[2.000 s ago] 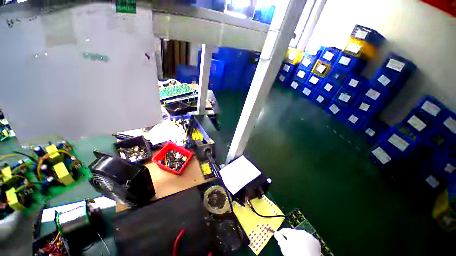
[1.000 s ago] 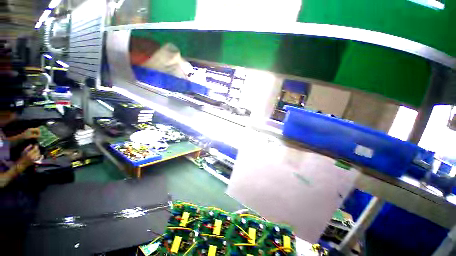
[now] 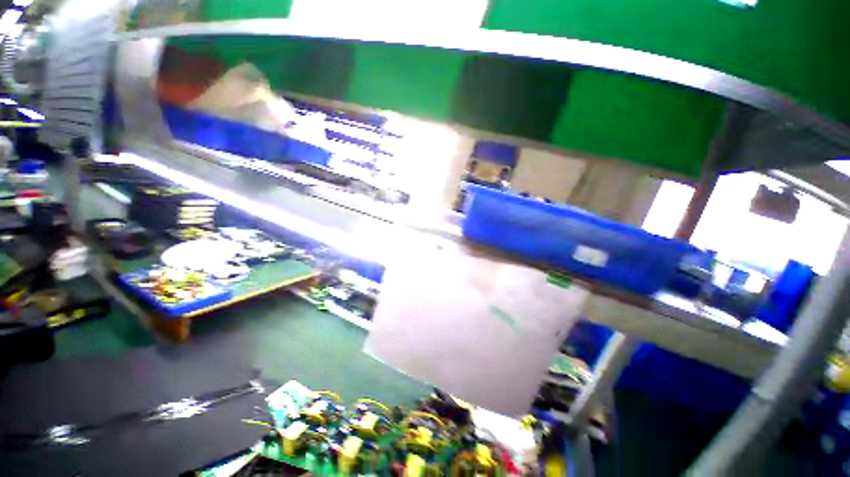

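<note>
The populated circuit board panel (image 3: 382,447) lies at the bottom middle of the head view, component side up, with yellow blocks and thin yellow wires. It is blurred and its near part is cut off by the lower edge. The black cover sheet (image 3: 112,410) with a shiny tape strip lies to its left. Neither of my hands is in the picture.
The blue parts tray (image 3: 182,291) stands on a low wooden stand at left. A pale upright panel (image 3: 475,326) stands behind the board. A blue tote (image 3: 559,240) sits on the overhead shelf (image 3: 615,312). A slanting metal post (image 3: 783,373) is at right.
The view has swung left from the bench's right end, then slightly back right. The white-gloved right hand seen at first has left the picture. The other worker's hands at left have mostly gone from view.
</note>
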